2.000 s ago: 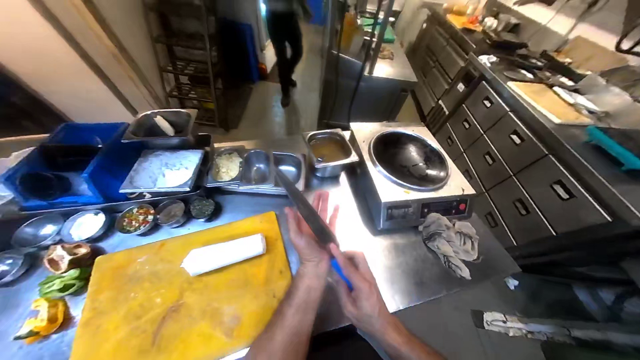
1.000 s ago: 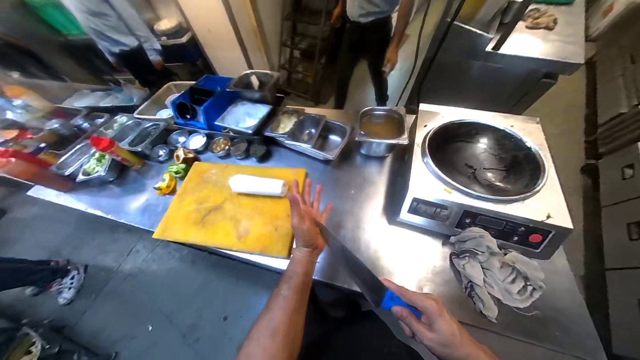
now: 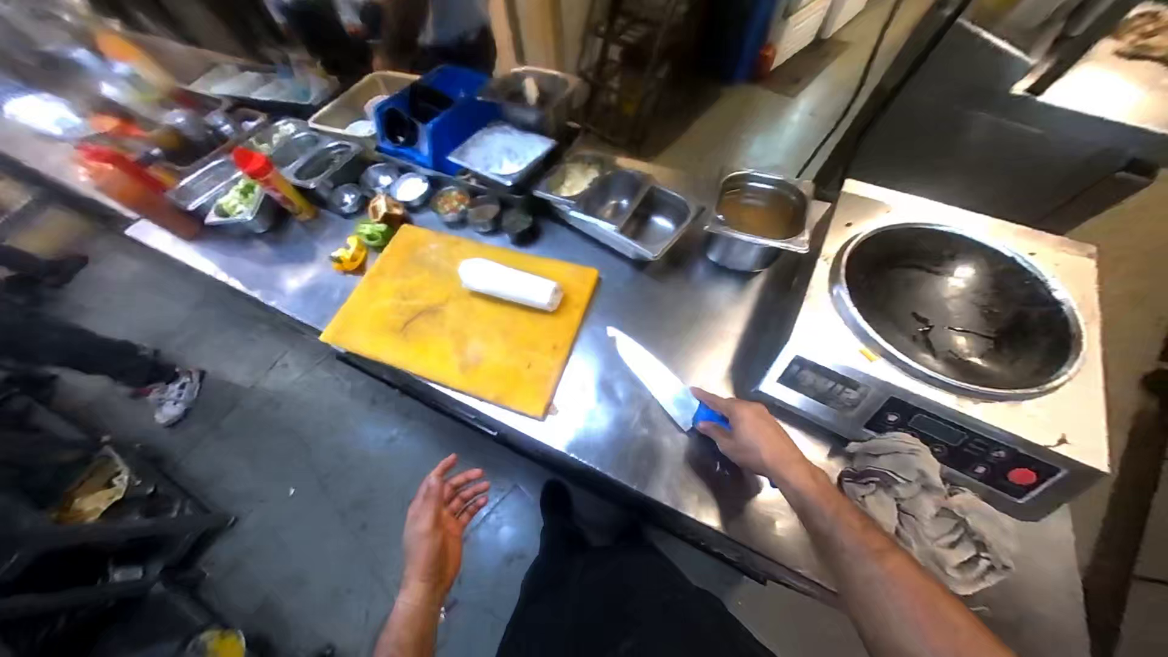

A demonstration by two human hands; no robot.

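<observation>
My right hand (image 3: 744,433) grips the blue handle of a chef's knife (image 3: 655,376), whose blade lies low over or on the steel counter (image 3: 630,438), pointing toward the cutting board; whether it touches is unclear. My left hand (image 3: 443,520) hangs beyond the counter's front edge, palm turned up, fingers apart, holding nothing. A yellow cutting board (image 3: 456,338) lies to the left of the knife. On it rests a white cylindrical piece (image 3: 511,285), perhaps a peeled radish. Cut pieces of yellow pepper (image 3: 349,255) and green pepper (image 3: 372,234) sit beside the board's far left corner.
An induction wok cooker (image 3: 821,381) with a dark wok (image 3: 963,310) stands at right, a crumpled cloth (image 3: 922,511) at its front. A steel pan of brownish liquid (image 3: 759,214), divided trays (image 3: 630,214), small bowls, a blue bin (image 3: 429,114) and squeeze bottles line the back. A co-worker's shoe (image 3: 175,395) shows at left.
My hands have moved apart; before, my left hand was by the blade. My right hand has brought the knife down and left, toward the counter beside the board. The view has swung left.
</observation>
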